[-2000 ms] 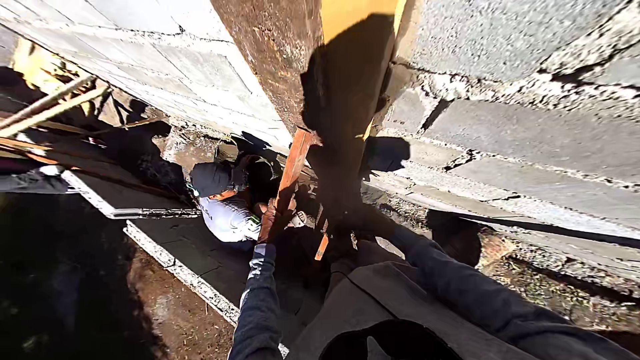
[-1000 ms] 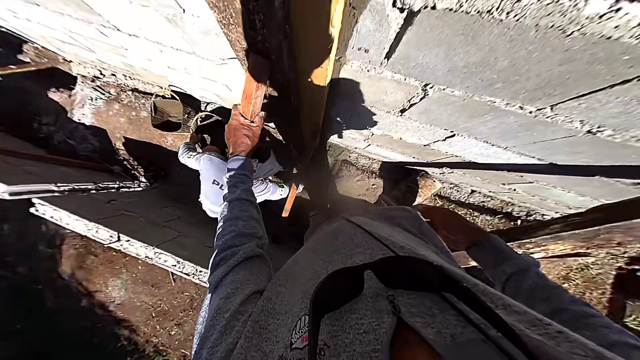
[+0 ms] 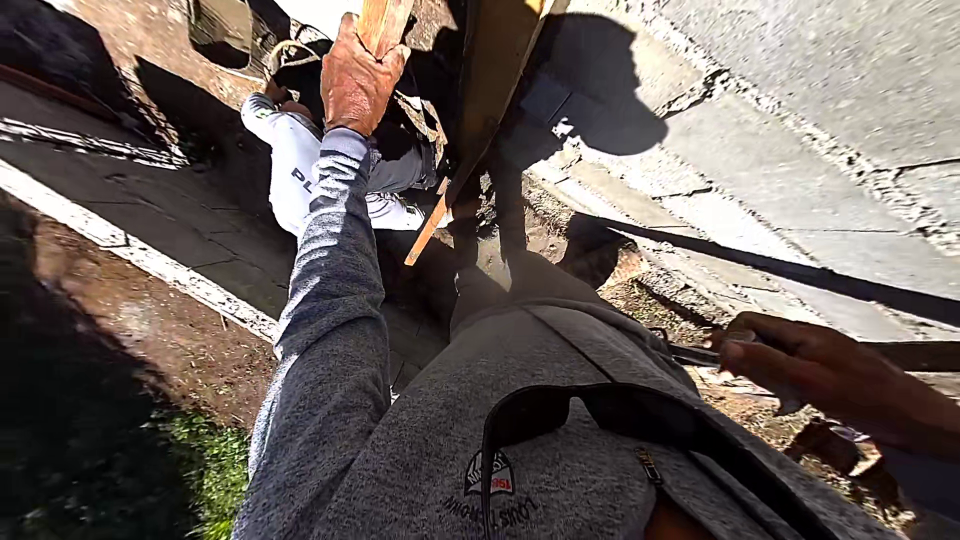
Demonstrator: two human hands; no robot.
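My left hand [image 3: 361, 79], at the top, grips a reddish wooden board [image 3: 383, 24] by its lower end. Beside it to the right stands a wooden beam [image 3: 499, 71], yellowish on one face. Lower down, a thin strip of wood [image 3: 426, 232] slants below the beam. At my right hip my right hand [image 3: 787, 360] has its thumb and fingers closed on a metal tool [image 3: 694, 355]; its kind is unclear and its working end is hidden near my waist.
A co-worker in a white shirt [image 3: 289, 169] is below, behind my left forearm. A concrete block wall [image 3: 810, 172] rises on the right. On the left, a low block wall [image 3: 142, 259] has a pale edge. A bucket-like container [image 3: 221, 30] is at the upper left.
My right hand, earlier near the foot of the beam, has moved right to my hip and now shows a metal tool. My left hand remains on the board. The view has shifted.
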